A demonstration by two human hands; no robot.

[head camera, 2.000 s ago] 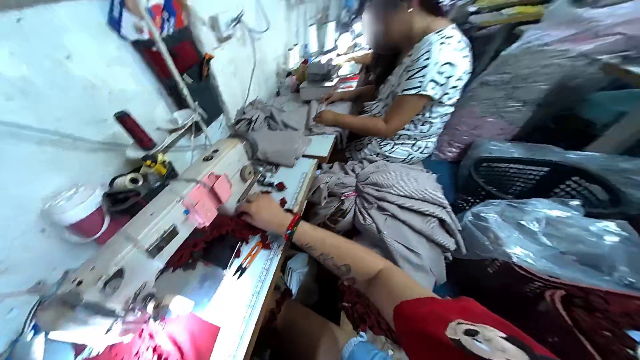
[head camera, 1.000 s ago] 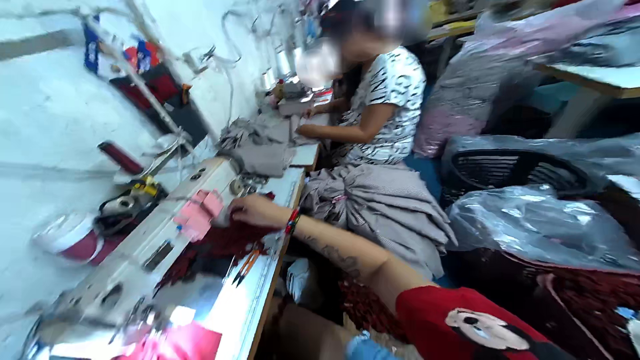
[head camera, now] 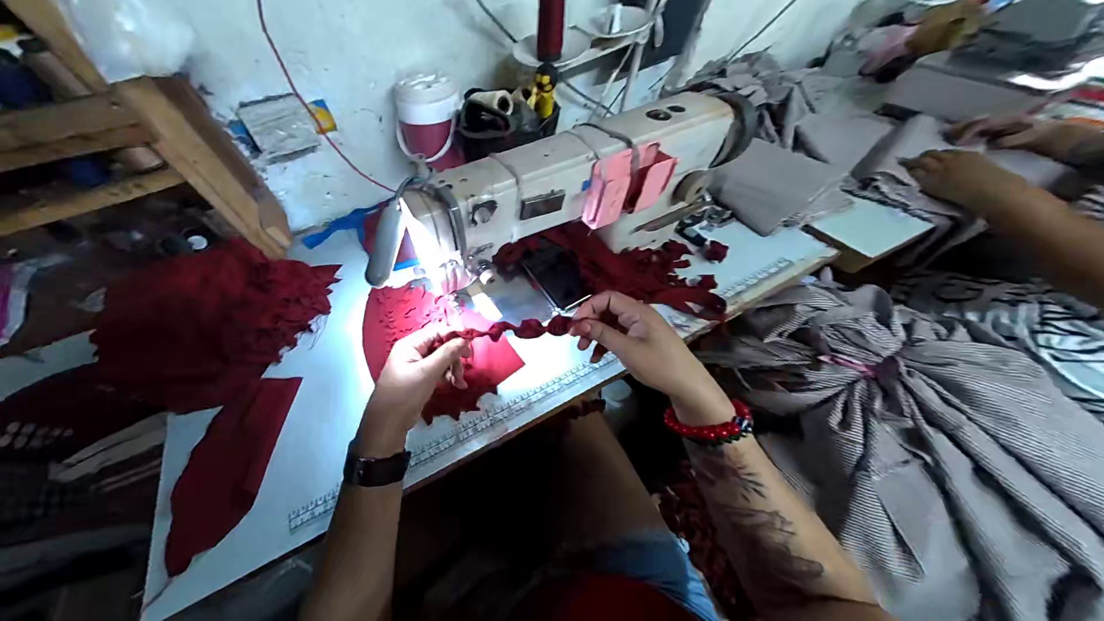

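A twisted strip of dark red fabric (head camera: 528,329) is stretched between my two hands, in front of the sewing machine (head camera: 561,177). My left hand (head camera: 423,362) pinches its left end beside the lit needle area. The other end is pinched between the thumb and fingers of my right hand (head camera: 625,336), which wears a red bead bracelet. Below and behind the strip lies a red fabric piece (head camera: 496,366) with ragged edges. More red scraps (head camera: 638,267) lie along the machine's bed, around a dark flat object (head camera: 556,274).
Red fabric (head camera: 198,319) is heaped at the table's left, by a wooden shelf (head camera: 198,164). A ruler tape (head camera: 526,397) runs along the front edge. At right, a tied grey fabric bundle (head camera: 897,371) stands near a co-worker's hands (head camera: 966,177) on grey cloth.
The view has swung far to the left. My right hand was at the far end of the machine's bed; now it holds the strip nearer the front edge, together with my left hand.
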